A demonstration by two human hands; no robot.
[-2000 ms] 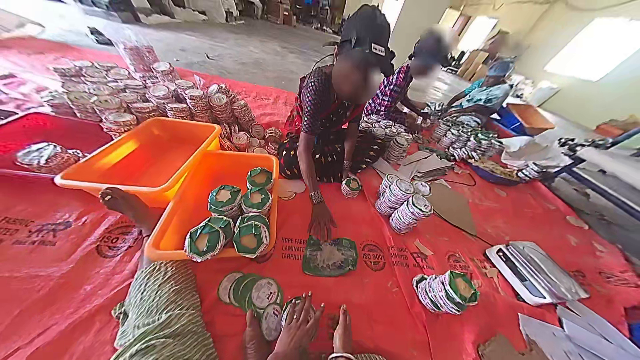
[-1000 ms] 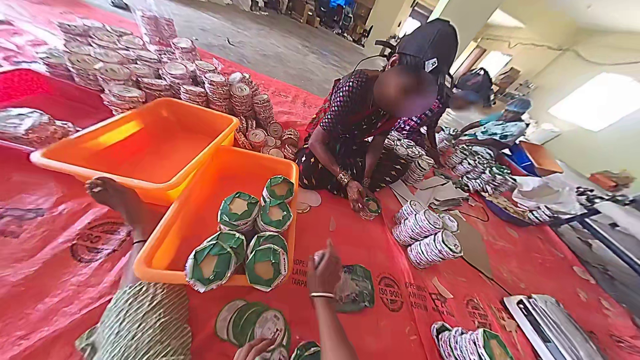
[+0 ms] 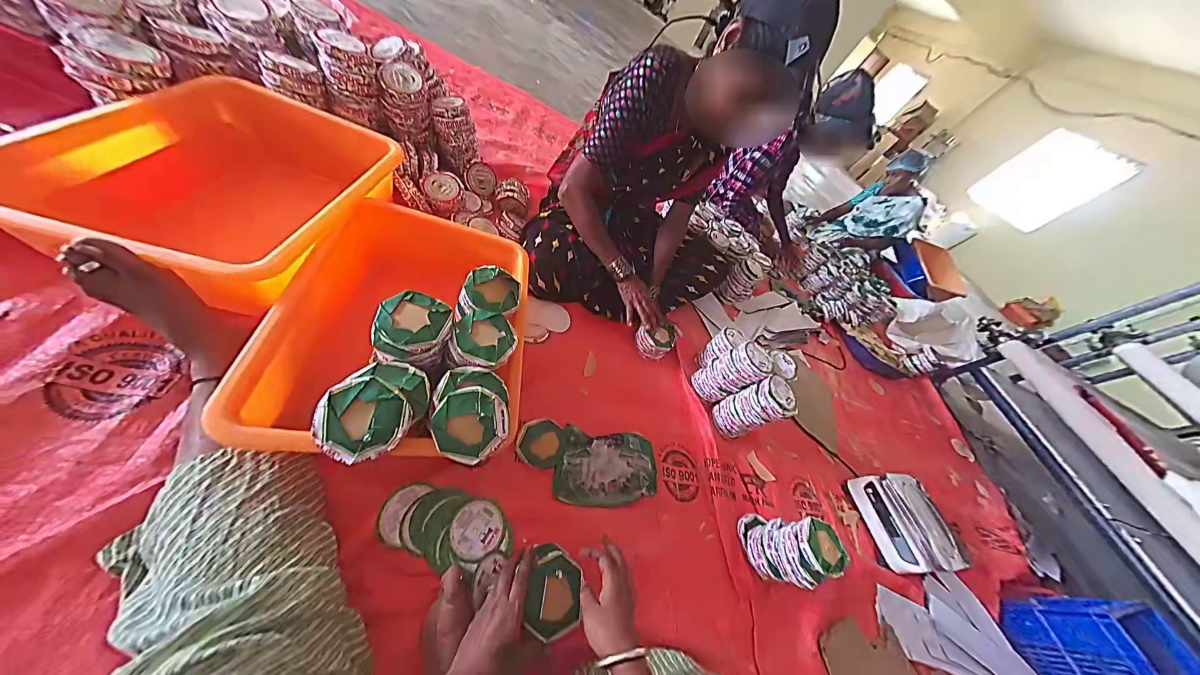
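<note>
Low in the head view, a roll with a green paper end [image 3: 551,592] around a brown centre stands between my hands. My left hand [image 3: 483,609] has its fingers against the roll's left side. On the other side, my right hand [image 3: 609,600] is spread with its fingers apart, a bangle at its wrist. Round green-rimmed discs [image 3: 478,530] overlap just beyond my left hand. Farther forward lie a crumpled green-edged plastic piece [image 3: 605,469] and, touching it, a green octagonal piece [image 3: 541,442]. Several green-ended rolls [image 3: 469,417] stand in an orange plastic crate [image 3: 225,412].
Another orange crate [image 3: 216,262] overlaps the first. Patterned rolls [image 3: 750,375] and a banded roll [image 3: 792,551] lie to the right, near a scale [image 3: 905,525] and a blue crate [image 3: 1097,637]. A co-worker [image 3: 647,169] sits ahead, one hand on a small roll [image 3: 654,339].
My right hand, reached forward beside the plastic piece a second ago, is back near my left hand. The green octagonal piece beside the plastic was not there in the oldest frame.
</note>
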